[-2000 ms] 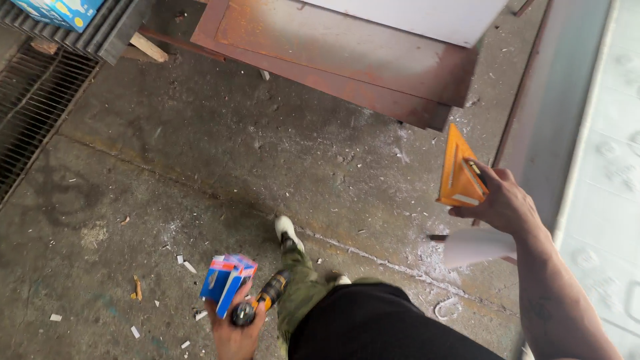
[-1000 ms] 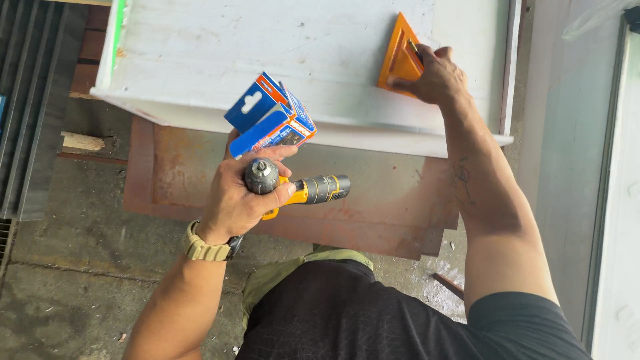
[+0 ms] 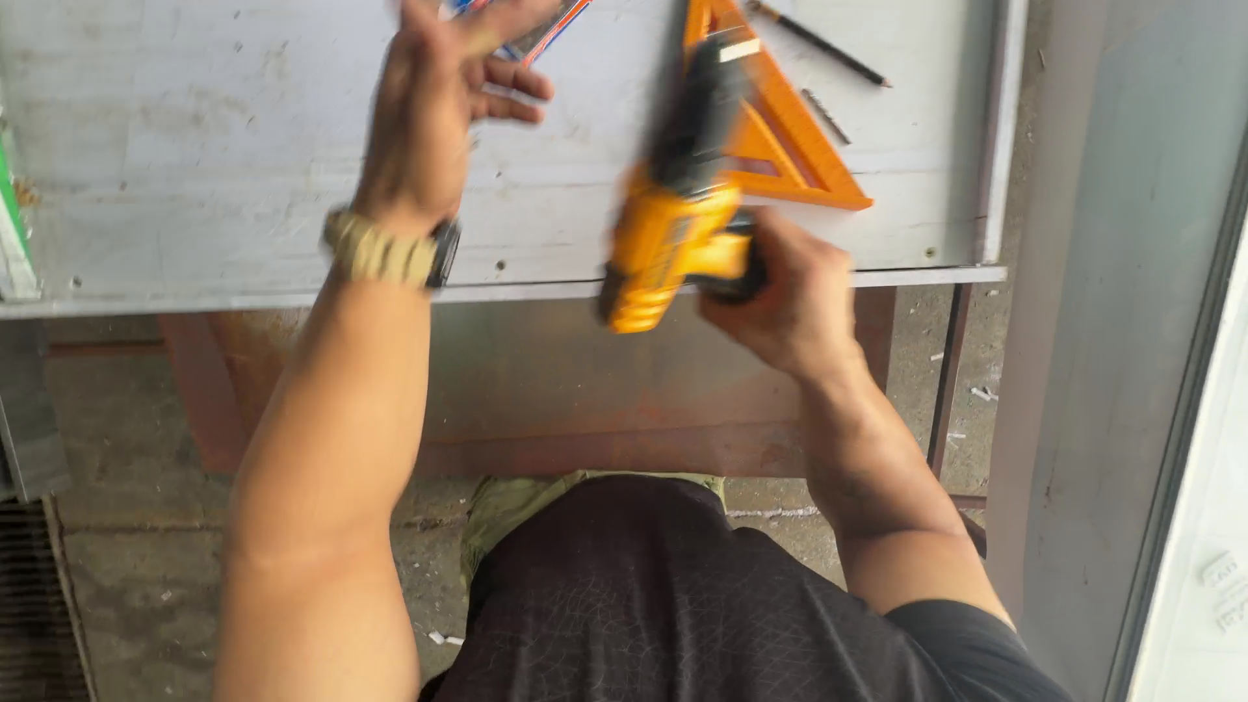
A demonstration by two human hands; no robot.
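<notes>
My right hand (image 3: 795,292) grips a yellow and black cordless drill (image 3: 678,219) by its lower end, above the near edge of a white-topped table (image 3: 244,195). The drill is blurred and partly covers an orange speed square (image 3: 809,161) lying on the table. My left hand (image 3: 429,117) holds nothing, its fingers apart. Just beyond those fingers, a blue and orange box (image 3: 546,34) is cut off by the top of the view. A dark pencil (image 3: 819,44) and a thin drill bit (image 3: 827,115) lie to the right of the square.
Below the table's near edge are rusty metal sheets (image 3: 624,390). A tall grey panel (image 3: 1102,341) stands along the right side. A green strip (image 3: 12,210) is at the table's left edge, and a floor grate (image 3: 39,595) shows at lower left.
The drill has passed from my left hand to my right. The box has left my left hand. The speed square and pencil, in my right hand before, now lie on the table.
</notes>
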